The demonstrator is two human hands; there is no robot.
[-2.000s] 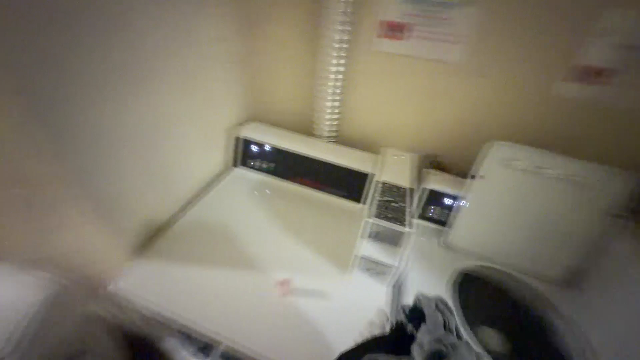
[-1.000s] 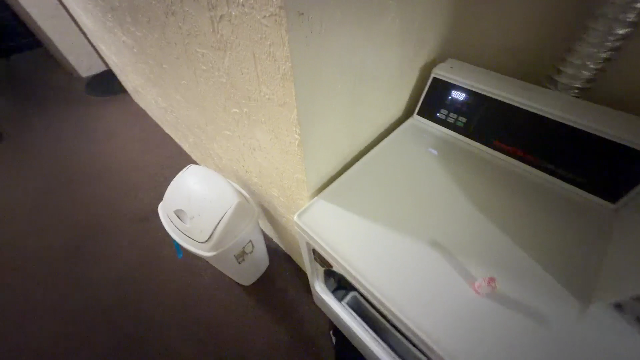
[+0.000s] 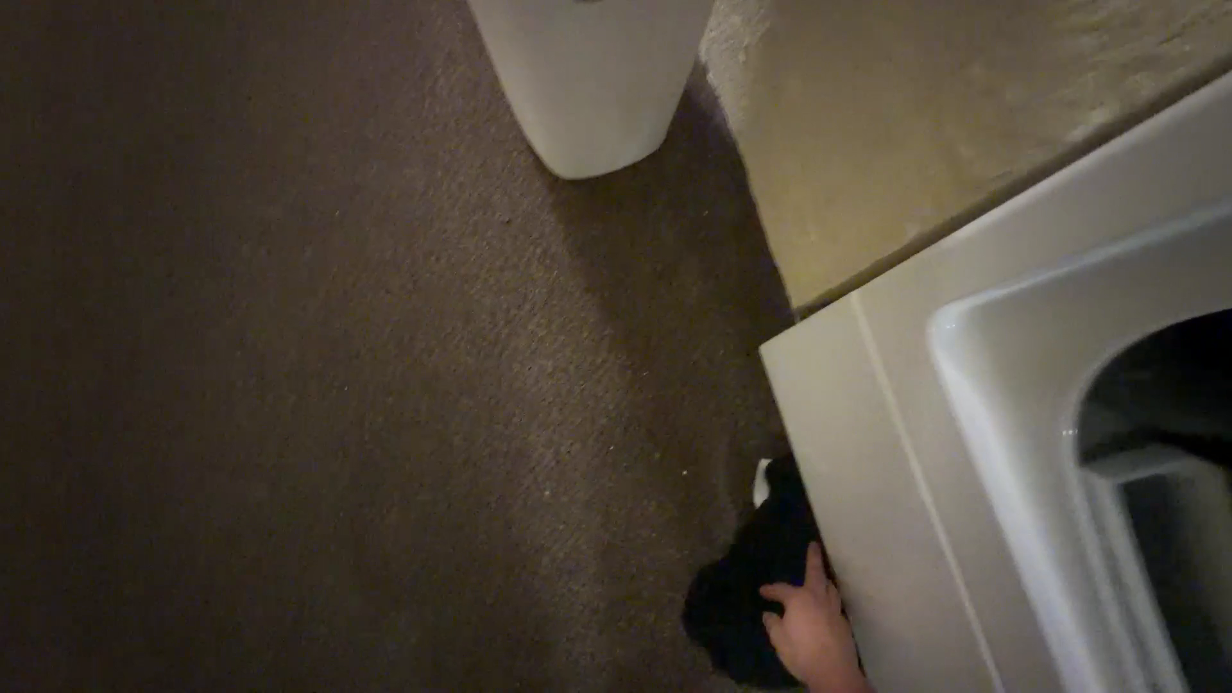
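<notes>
My left hand (image 3: 813, 621) reaches in from the bottom edge, right of centre. Its fingers are spread over a bunched black cloth (image 3: 736, 611) on the floor, and no firm hold shows. The cloth lies against the lower front of a white laundry machine (image 3: 895, 452). A small white piece (image 3: 761, 483) shows at the cloth's upper end. Right of the hand is the machine's round, dark opening (image 3: 1169, 404), with its inside partly cut off by the frame. My right hand is out of view.
A white plastic bin (image 3: 602, 91) stands on the dark carpet (image 3: 385, 385) at the top. A textured beige wall (image 3: 866, 144) runs between the bin and the machine, with its corner close to the machine's edge.
The view has swung down from the machine's top to the floor and its lower front. My left hand and the black cloth on the floor have come into view.
</notes>
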